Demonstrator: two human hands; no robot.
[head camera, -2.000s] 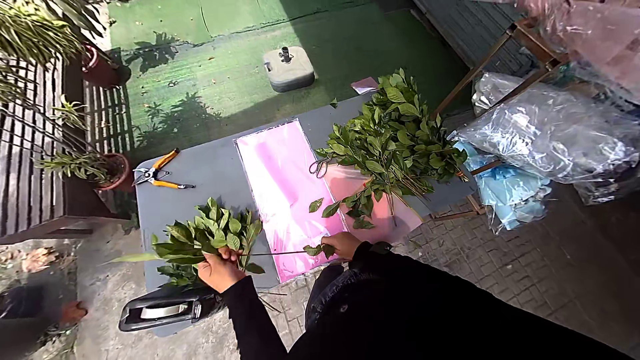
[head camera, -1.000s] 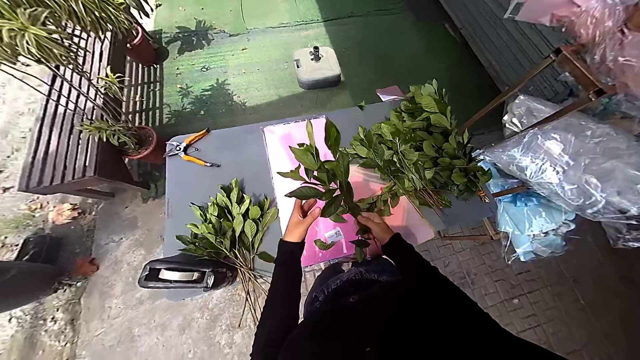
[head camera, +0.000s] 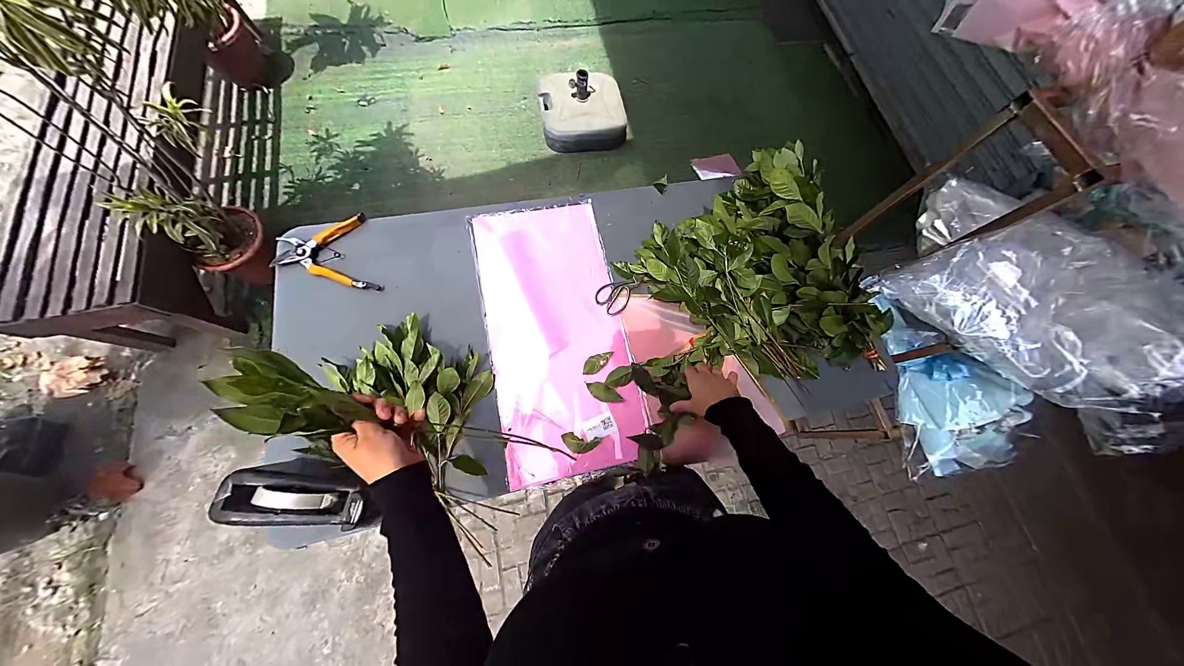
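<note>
My left hand (head camera: 377, 442) holds a leafy green branch (head camera: 277, 398) over a smaller bunch of leafy stems (head camera: 416, 370) at the table's left. My right hand (head camera: 708, 388) is at the near edge of a large heap of leafy branches (head camera: 758, 268), beside some dark leaves (head camera: 647, 388); its fingers are partly hidden, and whether they grip anything is unclear. Between the hands lies a pink sheet pack in clear film (head camera: 546, 342). Scissors (head camera: 613, 298) rest by its right edge, with salmon-coloured sheets (head camera: 661, 324) partly under the heap.
Orange-handled pruning shears (head camera: 324, 254) lie at the grey table's (head camera: 407, 250) far left. A black tape dispenser (head camera: 287, 499) sits at the near left corner. Right of the table are a wooden frame (head camera: 943, 171) and plastic-wrapped bundles (head camera: 1045, 305). Potted plants (head camera: 236, 245) stand at left.
The hands were together over the pink pack with a leafy branch one second ago. Now they are apart, my left hand over the left bunch with a branch, my right by the large heap.
</note>
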